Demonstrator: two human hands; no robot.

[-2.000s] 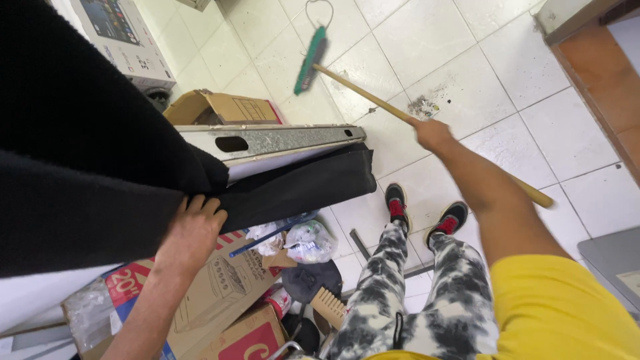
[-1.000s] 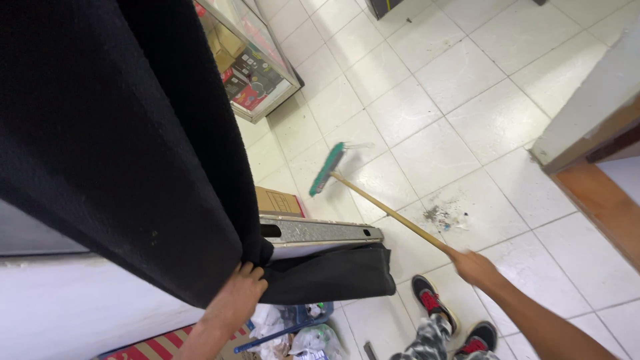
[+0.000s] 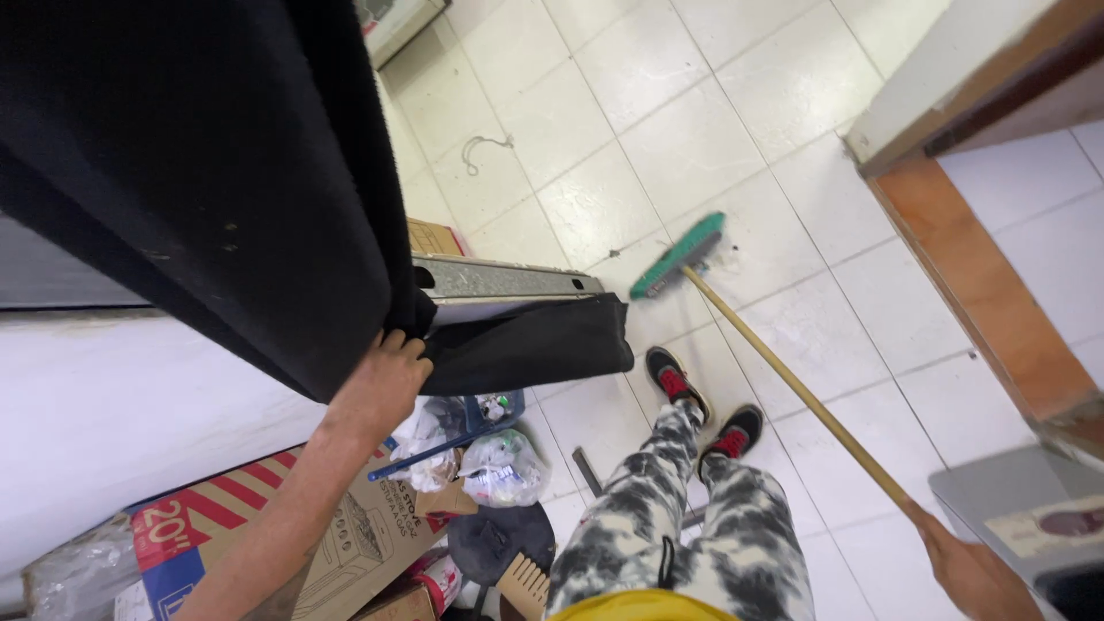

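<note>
My left hand (image 3: 395, 369) grips a bunched black cloth curtain (image 3: 233, 172), whose lower end (image 3: 535, 345) lies along a metal-edged panel (image 3: 509, 280). At the lower right, my right hand (image 3: 970, 561) is closed around the wooden handle (image 3: 802, 388) of a push broom. The broom's green head (image 3: 680, 257) rests on the white tile floor beyond my shoes, over some dark debris. A thin piece of string (image 3: 485, 151) lies on the tiles farther up.
A stove carton (image 3: 345, 526), plastic bags of rubbish (image 3: 504, 467) and a blue dustpan (image 3: 496, 412) with a long handle are below the curtain. An orange-brown threshold (image 3: 992, 285) and a white wall end (image 3: 940, 78) stand right. A grey object (image 3: 1026, 509) is near my right hand.
My right hand has drawn the broom back toward my feet, and its head now covers the spot of debris that showed earlier. My left hand keeps hold of the curtain. The view has shifted.
</note>
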